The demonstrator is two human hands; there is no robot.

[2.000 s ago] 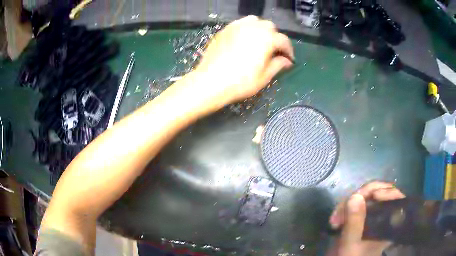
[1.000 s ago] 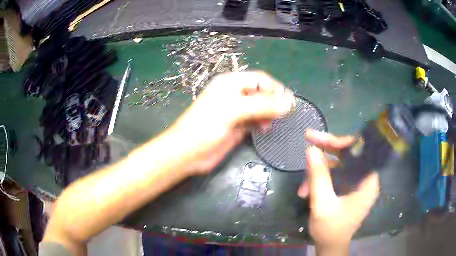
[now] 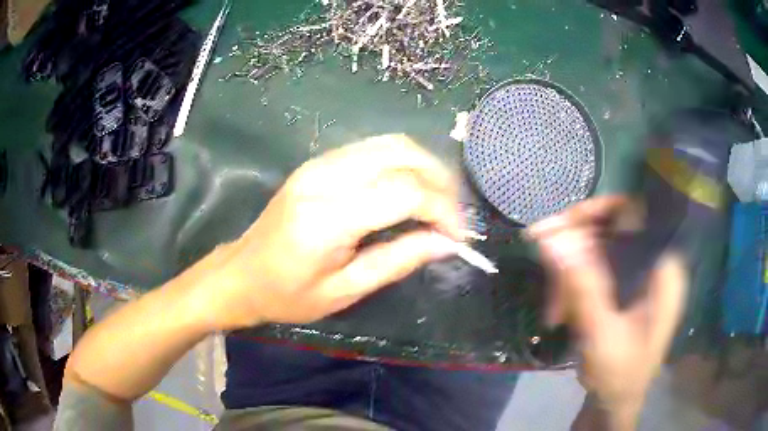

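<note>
My left hand (image 3: 362, 227) holds a thin silver metal piece (image 3: 478, 257) between thumb and fingertips, left of and below the tray. My right hand (image 3: 610, 295) is blurred and holds the thick black electric screwdriver (image 3: 674, 185) with its yellow band. The driver's tip is too blurred to make out. The round perforated screw tray (image 3: 533, 151) lies on the green mat just above the hands. A black housing (image 3: 450, 276) lies below my left fingertips, blurred and partly covered. The loose heap of thin metal pieces (image 3: 396, 38) lies at the top centre.
A heap of black housings (image 3: 109, 126) lies at the left, with a long narrow silver strip (image 3: 199, 76) beside it. A blue box (image 3: 745, 269) stands at the right edge. A small pale scrap (image 3: 459, 125) touches the tray's left side. The mat's front edge runs above my lap.
My left hand has come from the metal heap down to the housing, with a metal piece in its fingertips. My right hand has raised the screwdriver beside the tray. The view has tilted down.
</note>
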